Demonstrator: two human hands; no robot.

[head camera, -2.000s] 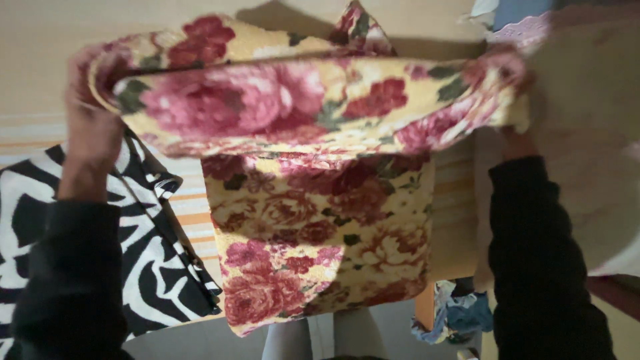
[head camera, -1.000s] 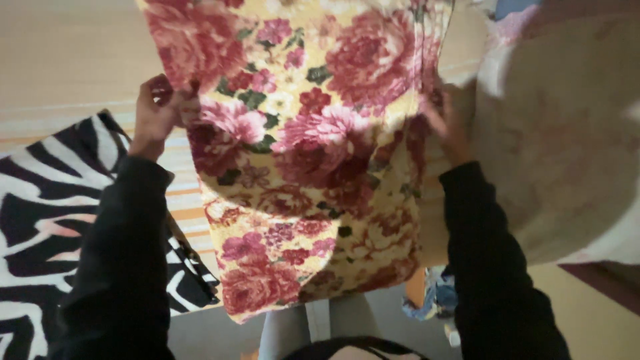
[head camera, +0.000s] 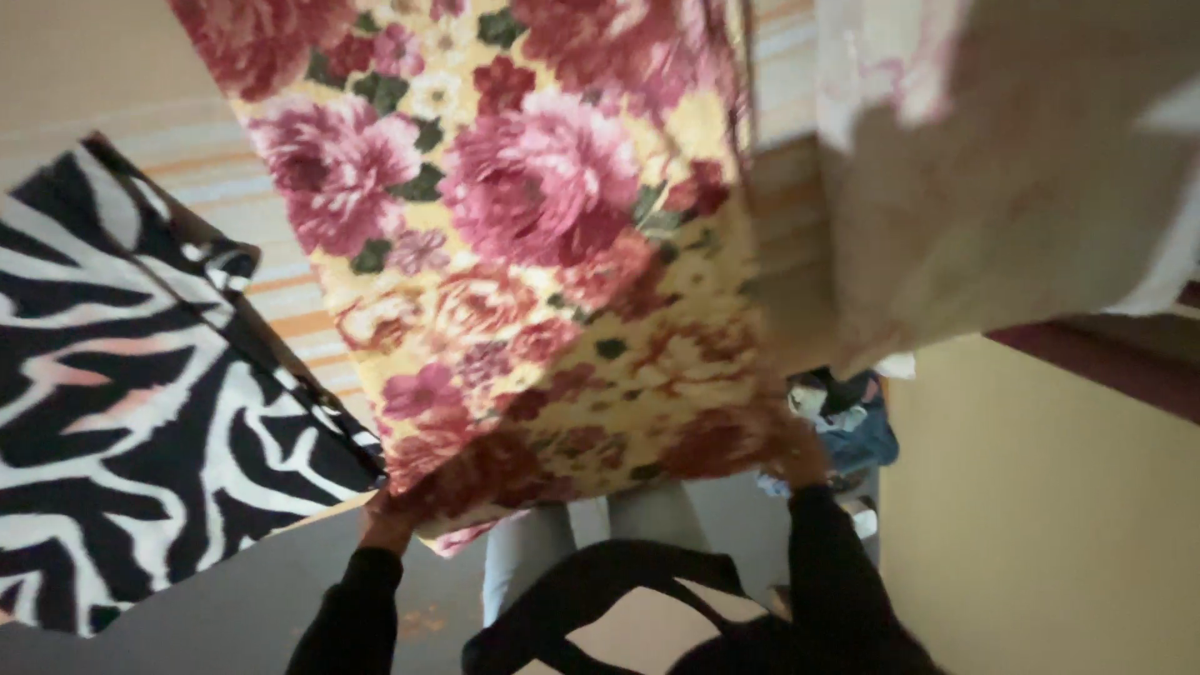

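A yellow cloth with pink and red flowers (head camera: 539, 187) lies folded into a long panel across a striped surface. My left hand (head camera: 389, 520) grips its near left corner, fingers mostly hidden at the cloth's edge. My right hand (head camera: 797, 450), blurred, holds the near right corner, its fingertips partly hidden against the fabric. Left of the flowered cloth lies a folded black-and-white patterned cloth (head camera: 141, 394) with some pink patches, close to my left hand.
Under the cloths is a surface with orange and white stripes (head camera: 281, 300). A pale cloth (head camera: 975, 216) hangs over the right side. Below, on the grey floor (head camera: 234, 609), lies a pile of blue and dark fabric (head camera: 848, 422) near a yellowish panel (head camera: 1031, 487).
The flowered cloth's raised upper part has been laid out away from me. Both hands have moved from its sides down to its near corners.
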